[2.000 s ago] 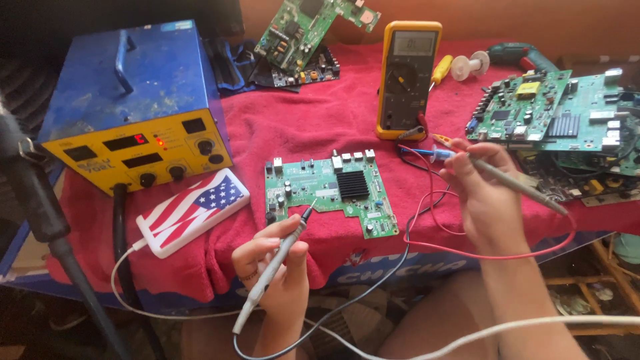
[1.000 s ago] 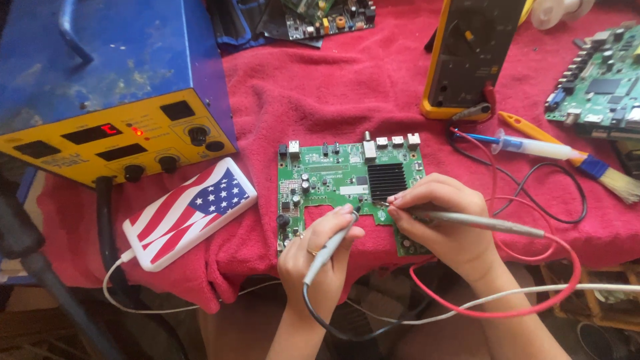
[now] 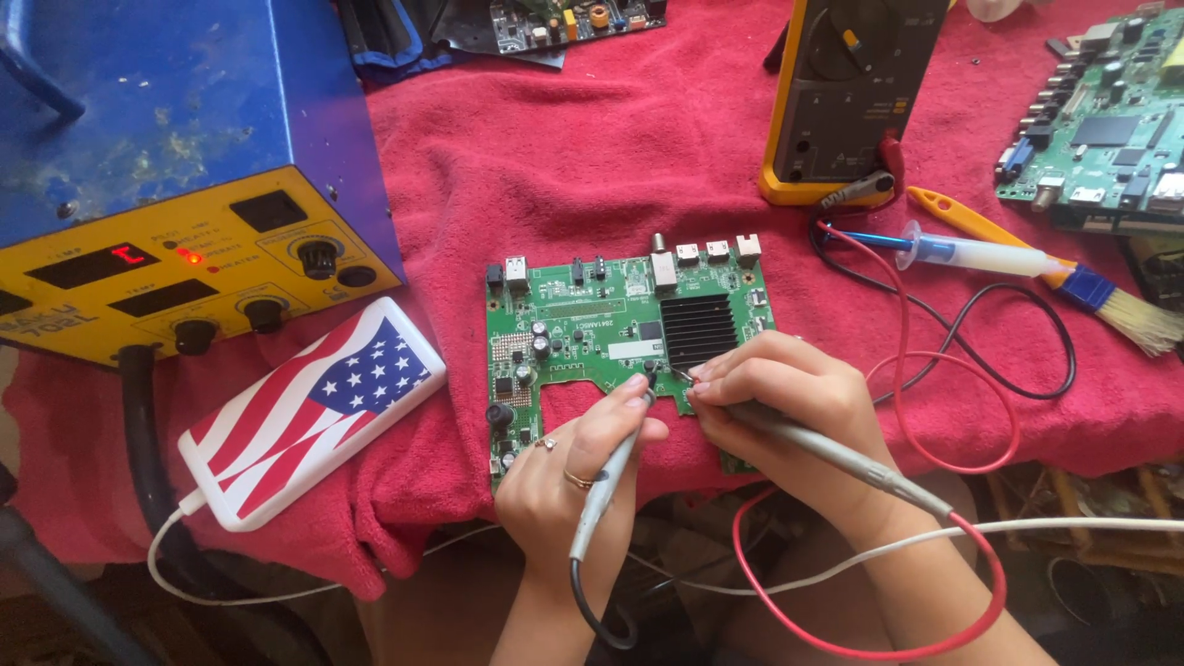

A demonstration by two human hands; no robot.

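Note:
A green circuit board (image 3: 592, 319) with a black finned heat sink (image 3: 698, 331) lies on the red towel. My left hand (image 3: 573, 472) holds a grey test probe (image 3: 603, 495) with a black lead, its tip at the board just left of the heat sink's lower edge. In my right hand (image 3: 786, 407) is another grey test probe (image 3: 837, 455), on a red lead, its tip at the heat sink's lower left corner. Whether either tip touches metal, I cannot tell. Both leads run from a yellow-framed multimeter (image 3: 846, 102), whose screen is out of view.
A blue and yellow soldering station (image 3: 213, 250) stands at left, beside a flag-patterned power bank (image 3: 314, 416) with a white cable. Right of the board lie a syringe (image 3: 980, 254) and a yellow-handled brush (image 3: 1110, 296). More circuit boards (image 3: 1101, 139) sit at the upper right.
Two seconds ago both probes were held apart, the right one off the board; now both tips are close together by the heat sink. The view has moved closer to the board.

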